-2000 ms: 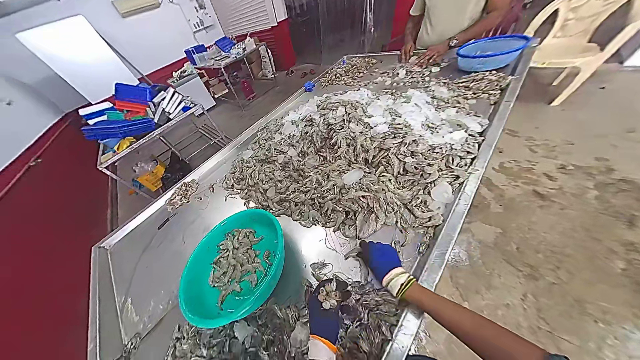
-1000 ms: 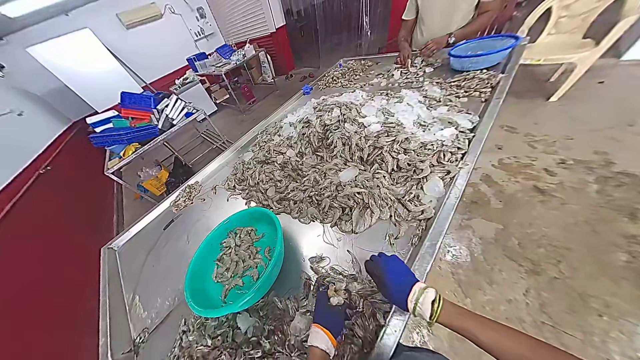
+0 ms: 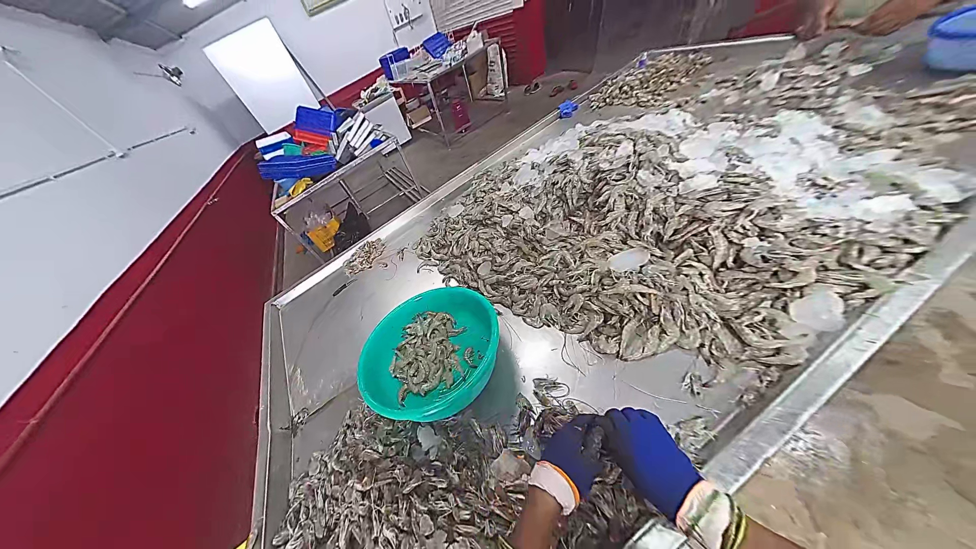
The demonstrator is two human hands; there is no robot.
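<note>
My left hand, in a blue glove with a white cuff, is over the near pile of shrimp heads and shells. Against its fingers is my right hand, gloved alike; something small and dark, perhaps a shrimp, shows between them, but the fingers hide most of it. To their left a green plastic basin stands tilted, with headless shrimp inside. Beyond the hands a large heap of whole shrimp covers the metal table, with crushed ice over its far part.
The metal table's raised rim runs along the right. A small pile of shrimp pieces lies near the left rim. Another person's hands show at the far end, near a blue tub. Blue crates are stacked on a side table.
My right hand has moved from the shrimp heap's near edge to my left hand, and the two now meet. The view has turned to the left.
</note>
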